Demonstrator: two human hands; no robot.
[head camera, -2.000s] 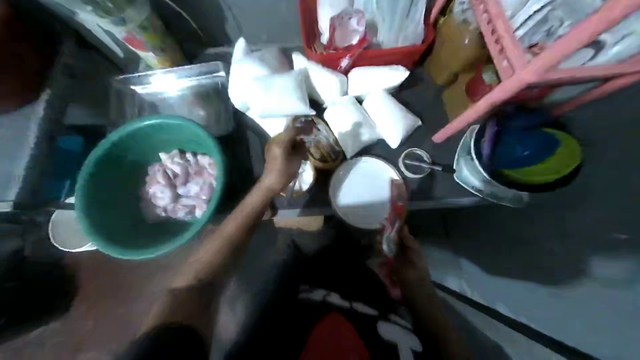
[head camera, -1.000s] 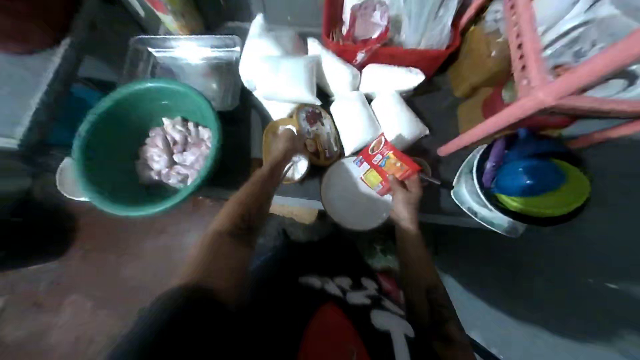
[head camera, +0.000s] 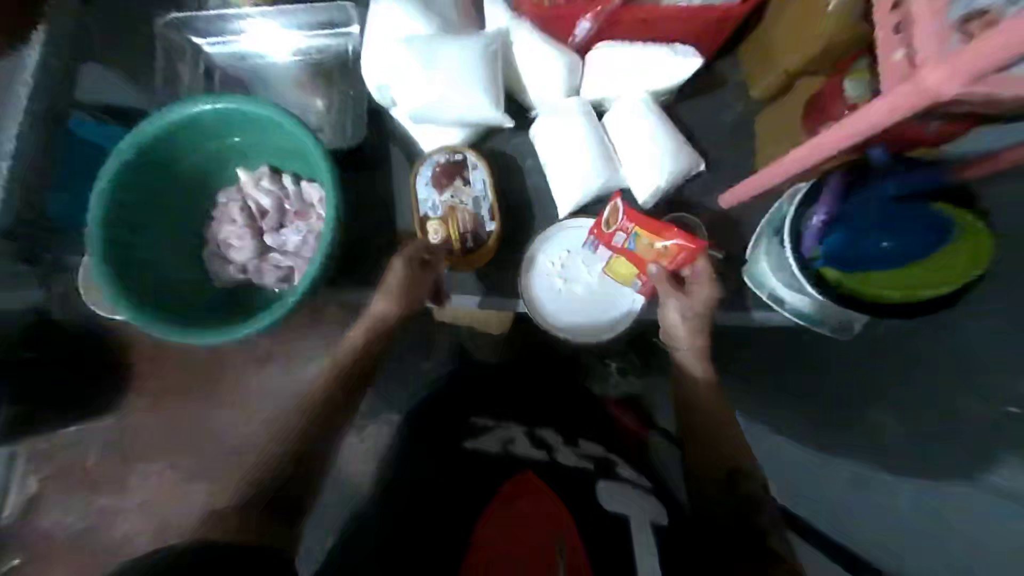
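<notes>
My right hand (head camera: 686, 308) holds a red and yellow seasoning packet (head camera: 640, 248) over the right side of a white bowl (head camera: 580, 308), which has white powder inside. My left hand (head camera: 412, 276) is at the lower left edge of a brown oval tub with a printed lid (head camera: 454, 204); its fingers are curled, and whether they grip the tub cannot be told. Left of that hand is a green plastic basin (head camera: 152, 300) holding pieces of raw meat (head camera: 268, 228). Several white filled bags (head camera: 572, 152) lie behind the bowl and the tub.
A clear plastic container (head camera: 320, 88) stands behind the basin. At the back is a red basket (head camera: 680, 24). On the right, a pink plastic frame (head camera: 864, 112) juts over the table, near a bucket (head camera: 800, 264) holding blue and lime-green plastic ware.
The separate tub lid and open tub seen a second ago now appear as one lidded tub. My left hand has moved to its near edge. The packet stays in my right hand by the bowl.
</notes>
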